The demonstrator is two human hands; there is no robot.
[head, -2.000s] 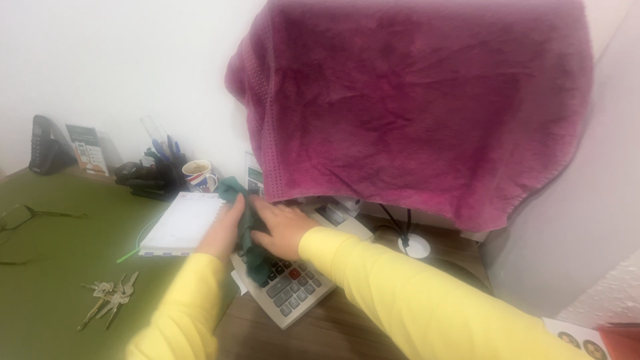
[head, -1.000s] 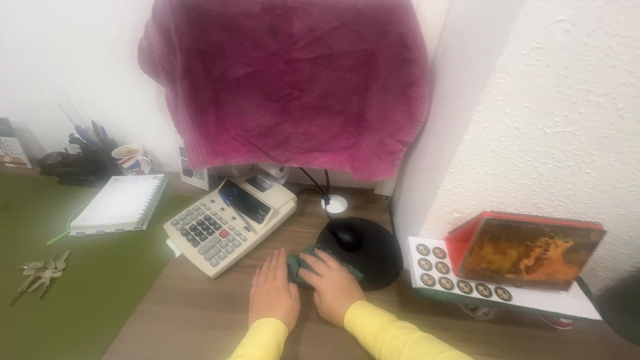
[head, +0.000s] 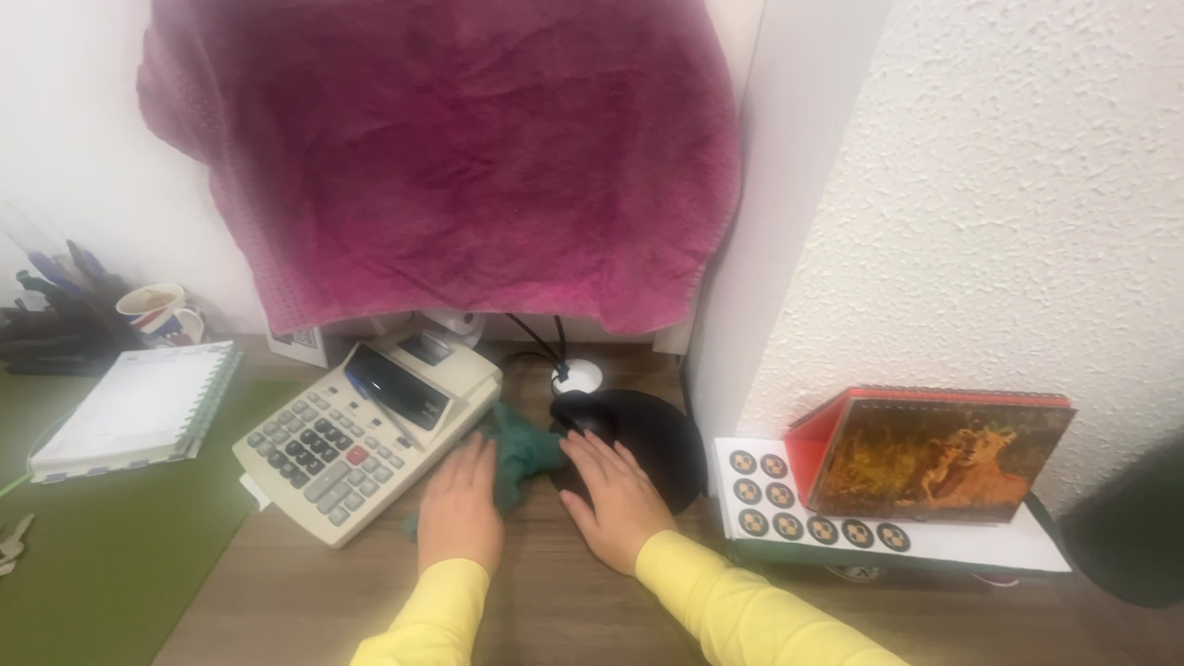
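A crumpled green cloth [head: 520, 453] lies on the wooden desk between the calculator and the black mouse pad. My left hand [head: 460, 509] presses flat on its left part, fingers together, beside the right edge of the beige printing calculator [head: 324, 444]. Over the left edge of the round mouse pad [head: 652, 444] is my right hand [head: 612, 499], its fingers spread and their tips at the cloth's right end. A black computer mouse [head: 585, 413] rests on the pad just beyond those fingertips. Whether the right hand grips any cloth cannot be told.
A magenta towel [head: 462, 166] hangs behind the desk, above cables and a white round base [head: 579, 377]. At left are a spiral notebook [head: 129, 407], a mug [head: 157, 313], pens and keys [head: 13, 546] on a green mat. A desk calendar [head: 934, 458] stands on sticker sheets at right.
The green cloth was over the calculator at first, then on the desk in front of the mouse pad. Both hands have since moved forward with it, between calculator and pad. The view has swung right.
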